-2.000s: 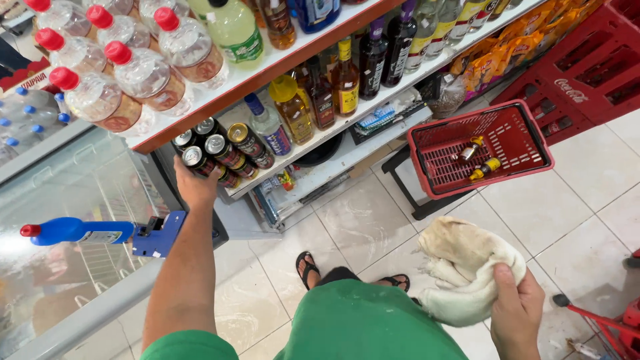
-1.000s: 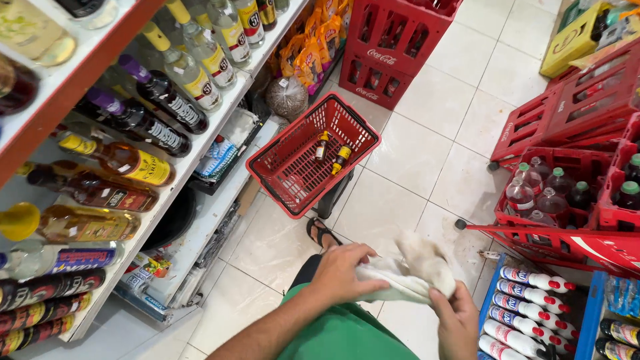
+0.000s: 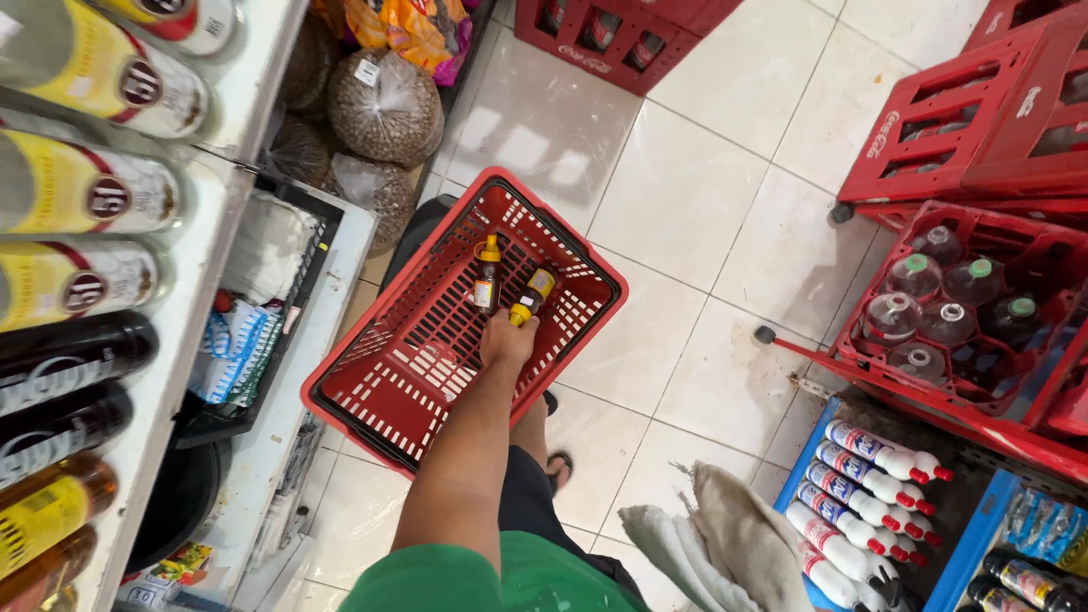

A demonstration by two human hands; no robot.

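Note:
My left hand [image 3: 507, 338] reaches down into a red plastic shopping basket [image 3: 357, 361], its fingers at the yellow cap of a small dark bottle [image 3: 534, 295] with a yellow label. Another small bottle [image 3: 487, 276], dark with a yellow cap and a pale label, lies just left of it on the basket's slotted floor. A whitish cloth [image 3: 722, 535] hangs at the lower right, beside my green shirt. My right hand is out of the frame, so its hold on the cloth cannot be seen.
Shelves of liquor bottles [image 3: 76, 188] line the left. Bags of brown pellets [image 3: 387, 106] sit beyond the basket. Red bottle crates [image 3: 595, 42] stand at the top and right, one holding empty-looking bottles [image 3: 920, 276]. White bottles with red caps [image 3: 867, 493] lie at lower right on a blue-edged shelf.
My left hand has moved from the cloth into the basket, to the yellow-capped bottle. My right hand has left view. Two seconds ago my left hand was at cans on the shelf.

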